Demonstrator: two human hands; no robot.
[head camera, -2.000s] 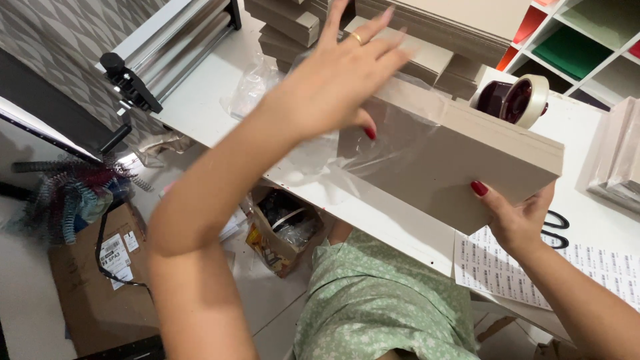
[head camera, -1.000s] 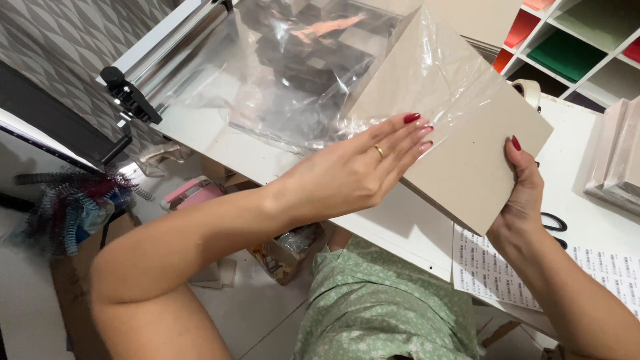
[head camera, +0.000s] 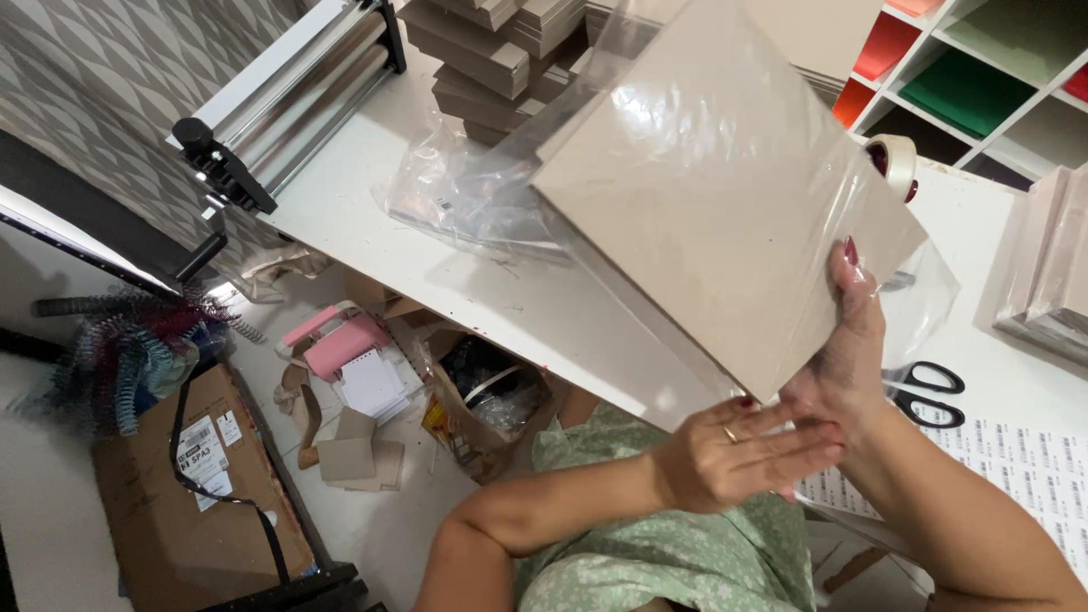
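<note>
A thick stack of grey-beige boards (head camera: 705, 204) stands tilted over the white table, with a clear plastic bag (head camera: 637, 314) around it. My right hand (head camera: 850, 348) grips the stack through the plastic near its lower right edge, the thumb on the face. At the bottom corner is my left hand (head camera: 748, 455), a ring on one finger, its fingertips at the plastic; whether they pinch it is hard to tell. Black-handled scissors (head camera: 931, 395) lie right of my right wrist, beside a printed label sheet (head camera: 1011, 476).
A roller machine with a crank (head camera: 297, 110) stands at the table's left end. Board stacks (head camera: 510, 51) and loose clear bags (head camera: 476, 195) lie behind. A tape roll (head camera: 892, 166), wrapped board stacks (head camera: 1045, 255) and a white cubby shelf (head camera: 960, 34) are at right. An open bag (head camera: 484, 399) sits below.
The boards, in my right hand before, now have the plastic bag around them. My left hand has moved down from the boards' face to their bottom corner.
</note>
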